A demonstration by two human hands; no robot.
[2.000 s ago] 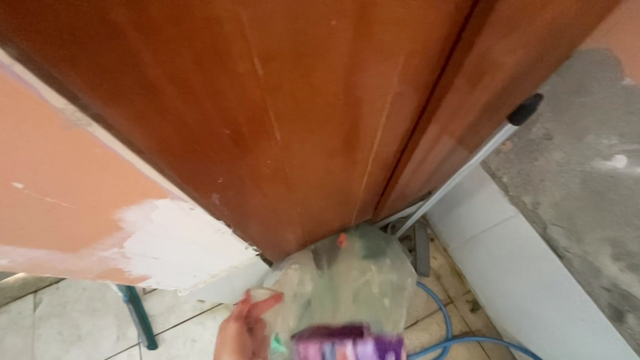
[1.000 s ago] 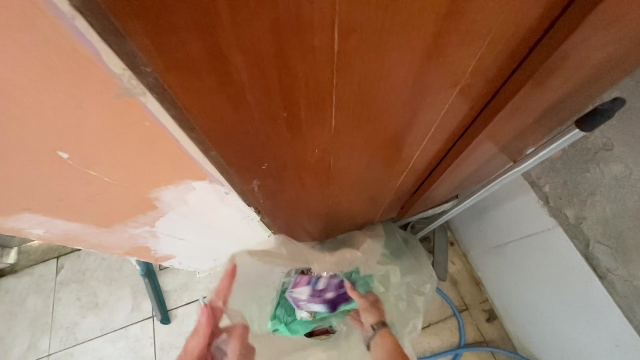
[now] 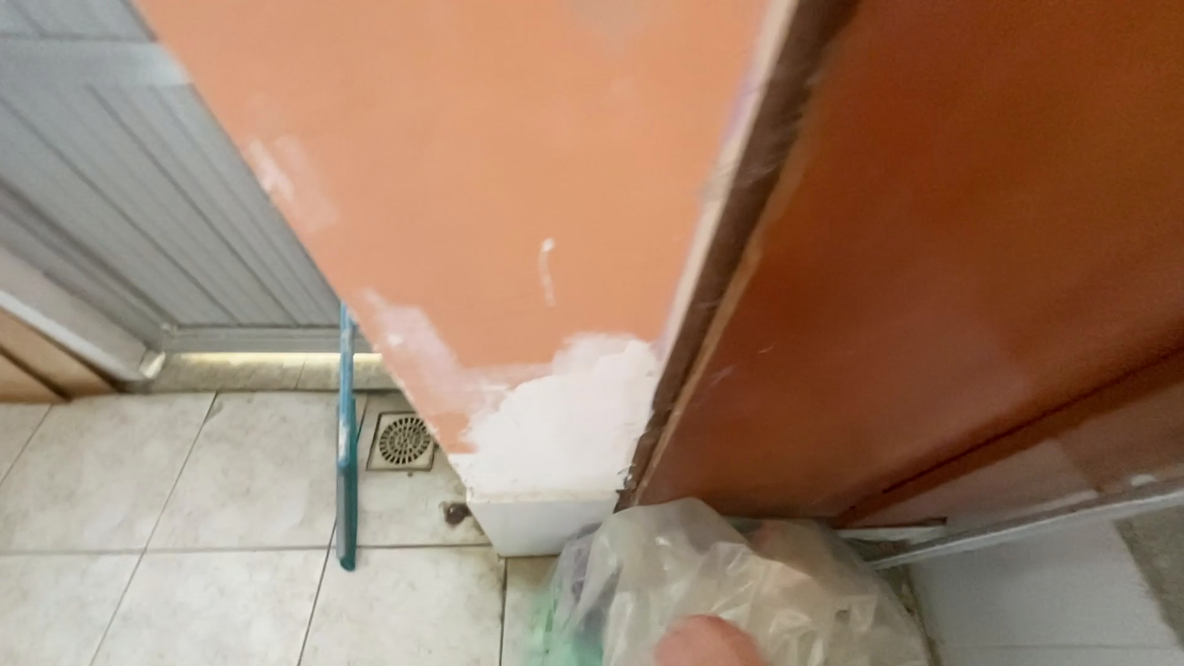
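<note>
A translucent plastic bag bulges at the bottom right, against the foot of the brown wooden door. Something green and something purple show at its left side, blurred. A small, blurred part of one of my hands appears at the bottom edge, over or against the bag. Which hand this is, and whether it grips the plastic, cannot be told. The rest of that hand and the other hand are not plainly visible.
An orange wall with a white patch stands left of the door. Beyond it are a teal leg or bar, a floor drain and a grey ribbed door. A metal pole slants at the right.
The view has swung left. A second ago both hands were in sight at the bag, the right one at a purple packet and green plastic inside; now only part of one hand shows.
</note>
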